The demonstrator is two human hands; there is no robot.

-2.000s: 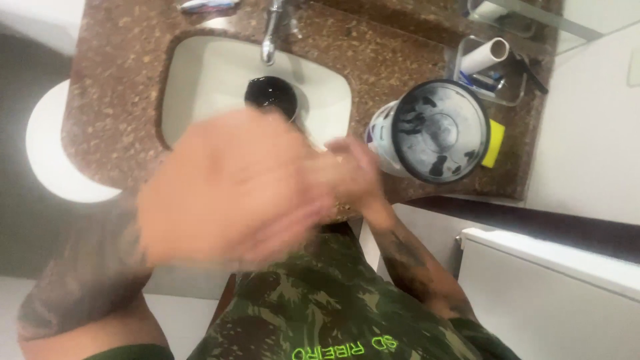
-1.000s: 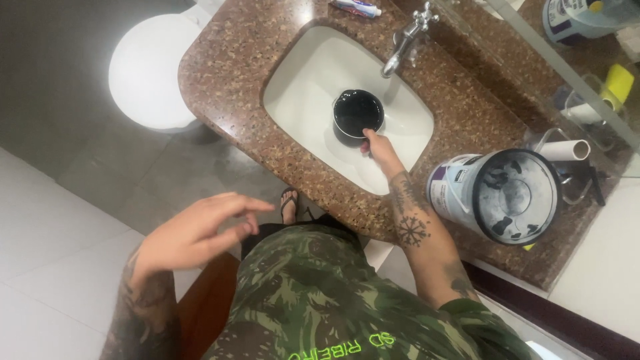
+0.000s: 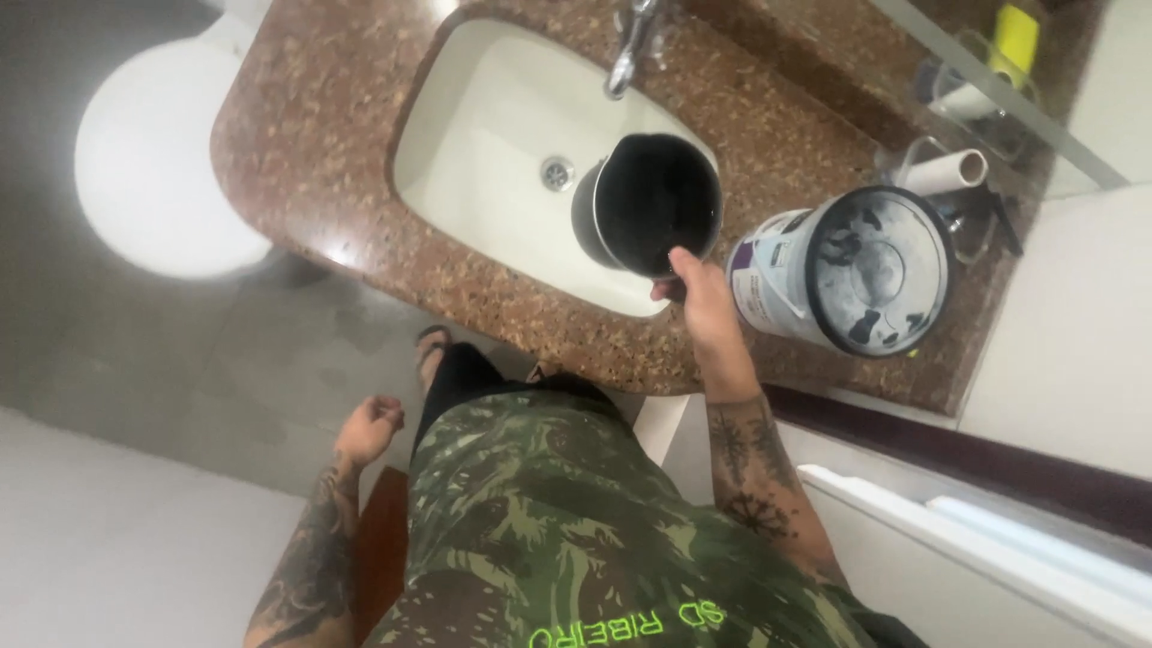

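My right hand (image 3: 702, 292) grips a black round pot (image 3: 657, 202) by its near side, thumb at the rim; any handle is hidden by the fingers. The pot is tilted and held above the right part of the white sink basin (image 3: 486, 162). Left of the pot, the metal drain (image 3: 557, 174) shows. Low at the left, beside my body and away from the counter, my left hand (image 3: 371, 427) hangs with its fingers curled and nothing visible in them. The chrome faucet (image 3: 630, 54) is above the pot in view.
On the brown speckled stone counter (image 3: 306, 135), right of the sink, stands a large paint bucket (image 3: 778, 270) with a stained lid. Behind it are a white roll (image 3: 945, 173) and a clear holder. A mirror edge (image 3: 999, 94) borders the counter. A white toilet lid (image 3: 171, 162) is at left.
The hands were together two seconds ago. One second ago the pot was lower in the basin with my right hand at its rim; it is now raised. My left hand has lowered and its fingers have curled.
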